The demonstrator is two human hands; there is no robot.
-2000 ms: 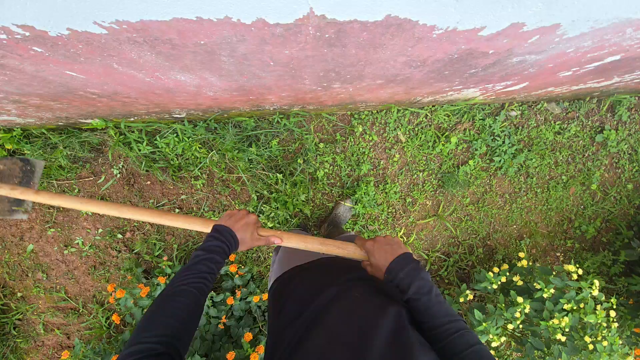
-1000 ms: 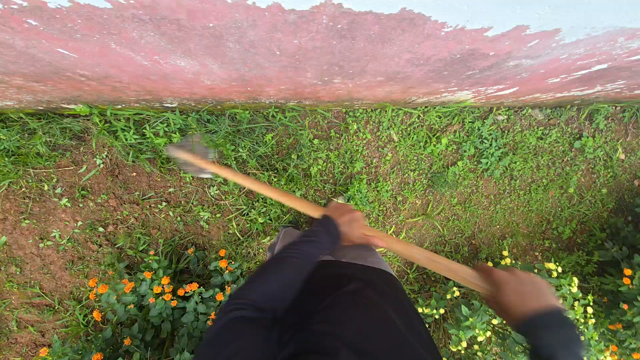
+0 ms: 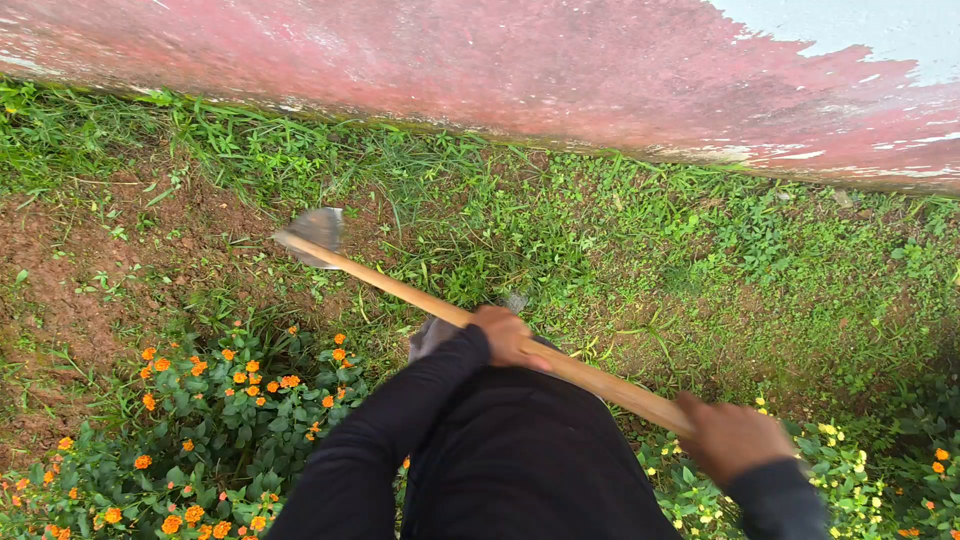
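A hoe with a long wooden handle (image 3: 405, 291) slants across the view, its grey metal blade (image 3: 321, 234) at the upper left over soil and low weeds. Around the middle of the handle, in front of my body, my left hand (image 3: 508, 337) is closed. My right hand (image 3: 735, 436) grips the handle near its lower right end and looks blurred. Whether the blade touches the ground cannot be told.
A red and white wall (image 3: 480, 67) with peeling paint runs along the top. Orange-flowered bushes (image 3: 247, 420) stand at the lower left, yellow-flowered plants (image 3: 832, 465) at the lower right. Weeds (image 3: 637, 247) and bare reddish soil (image 3: 60, 277) lie between.
The hoe's blade has moved inward from the far left edge. My right hand has moved outward to the right with the handle, farther from my left hand than two seconds ago.
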